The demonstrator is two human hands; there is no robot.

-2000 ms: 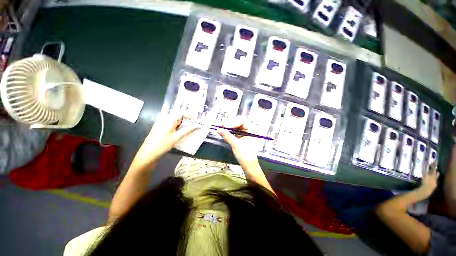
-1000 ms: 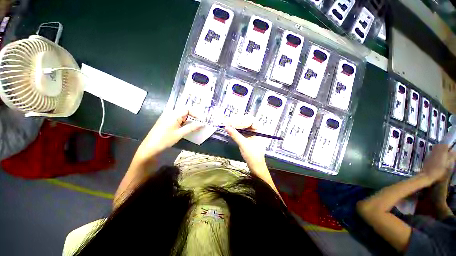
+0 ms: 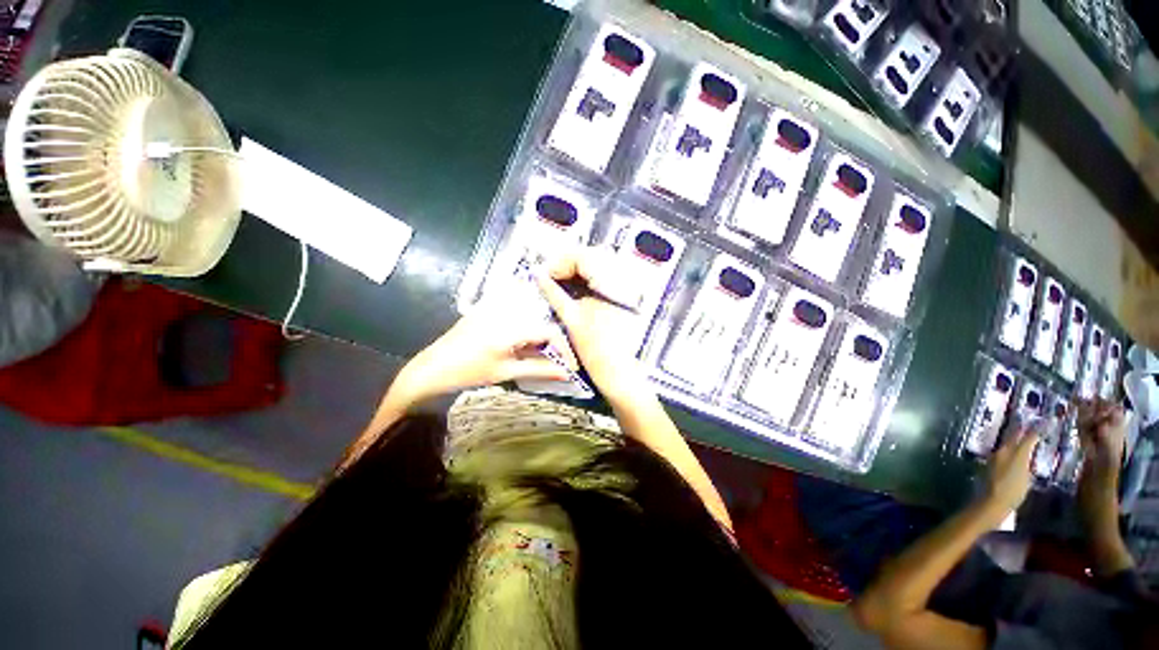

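Note:
A clear blister tray (image 3: 877, 447) holds two rows of white rounded parts with dark ovals and small dark print. My right hand (image 3: 582, 318) is over the near row, by the leftmost near part (image 3: 549, 241). It holds a thin dark tool, likely tweezers (image 3: 615, 302), whose short end shows beside the fingers; its tip is hidden. My left hand (image 3: 508, 351) is just below and left, at the tray's near edge, fingers pinched on a small white slip (image 3: 554, 385), partly hidden and washed out by glare.
A cream desk fan (image 3: 127, 165) with a white cable stands at the left, a white paper strip (image 3: 324, 210) beside it and a dark-faced device (image 3: 155, 41) behind. Another person's hands (image 3: 1017, 470) work at a second tray (image 3: 976, 438) at right. More trays (image 3: 909, 64) lie beyond the rail.
My right hand has moved up and left from the near edge to the leftmost near part, and the tool now points differently. The neighbour's hands have shifted. The view has moved slightly.

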